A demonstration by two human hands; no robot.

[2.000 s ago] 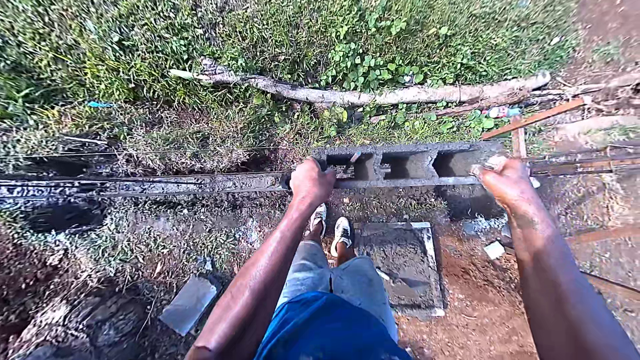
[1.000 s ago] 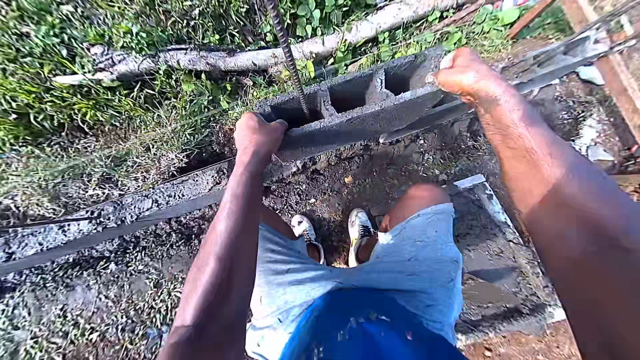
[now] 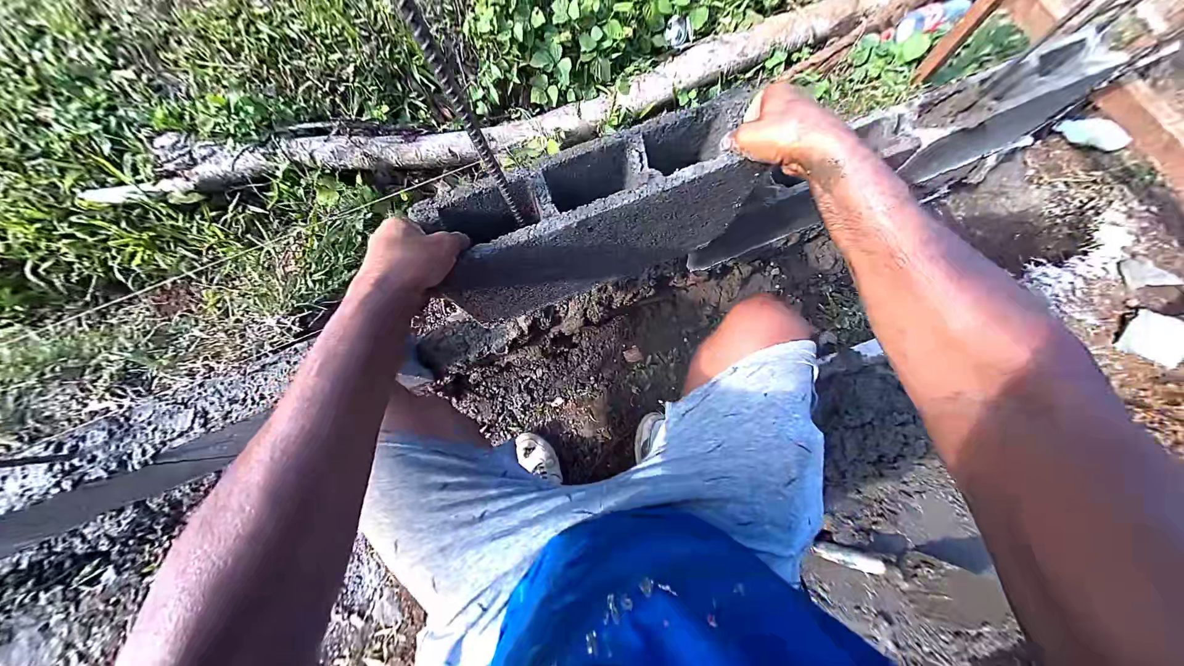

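A grey hollow concrete block lies across the upper middle, its open cells facing up. My left hand grips its left end, fingers over the edge. My right hand is closed on its right end. A ribbed steel rebar stands up out of the block's left cell. Below and beside the block runs the wall course, with blocks to the right and a mortar-covered top to the left. Whether the block touches the course is hard to tell.
Beyond the block a pale tree branch lies in the grass. A thin string line crosses at the left. Wooden boards lie at the far right, with a white fragment nearer. A muddy mortar patch is at lower right.
Two seconds ago no rebar showed in the block; now one stands in its left cell. Both hands remain on the block's ends. The knees are bent further out, and the view has turned and come closer.
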